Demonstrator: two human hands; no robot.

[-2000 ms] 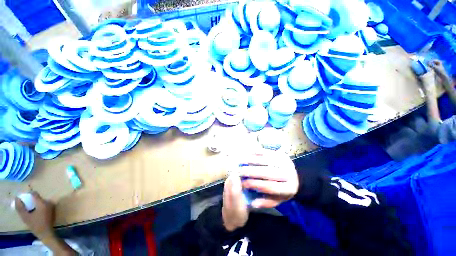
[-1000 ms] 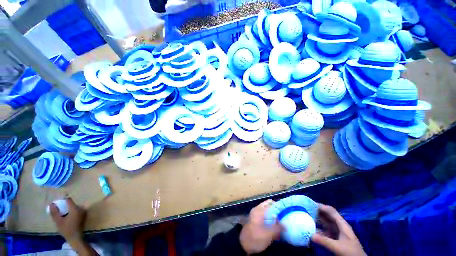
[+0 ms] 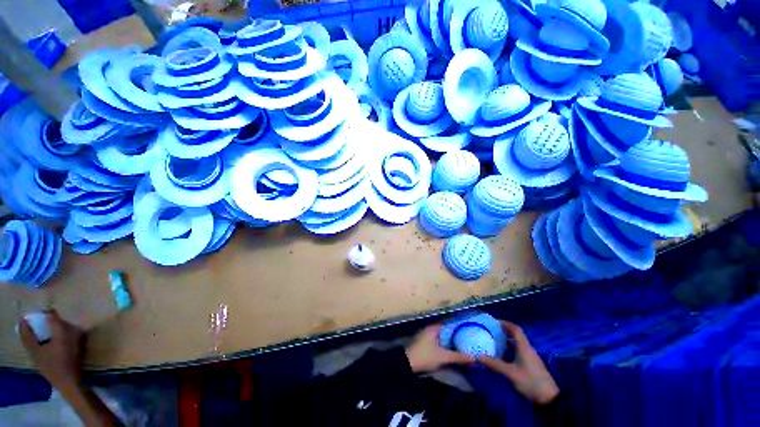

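Note:
A hat with a ridged, dotted dome and a brim (image 3: 475,335) is held between my two hands below the bench's dark edge. My left hand (image 3: 435,349) grips its left side. My right hand (image 3: 527,364) grips its right side, with fingers along the brim. The dome faces up and towards me. A white glue bottle (image 3: 361,258) stands on the bench, nozzle up. Hat crowns (image 3: 467,256) sit near the bench edge, one alone and others stacked behind it.
A large heap of open brims (image 3: 275,185) covers the left and centre. Assembled hats (image 3: 642,171) lean in stacks on the right. A teal tube (image 3: 120,289) lies at left, near another person's hand (image 3: 57,346) holding a white object. A blue parts bin (image 3: 333,27) is behind.
Two seconds ago my hands were close together, mostly hiding the piece. They are now apart at its sides, and the hat shows between them, its dome tilted towards me. The view has also shifted.

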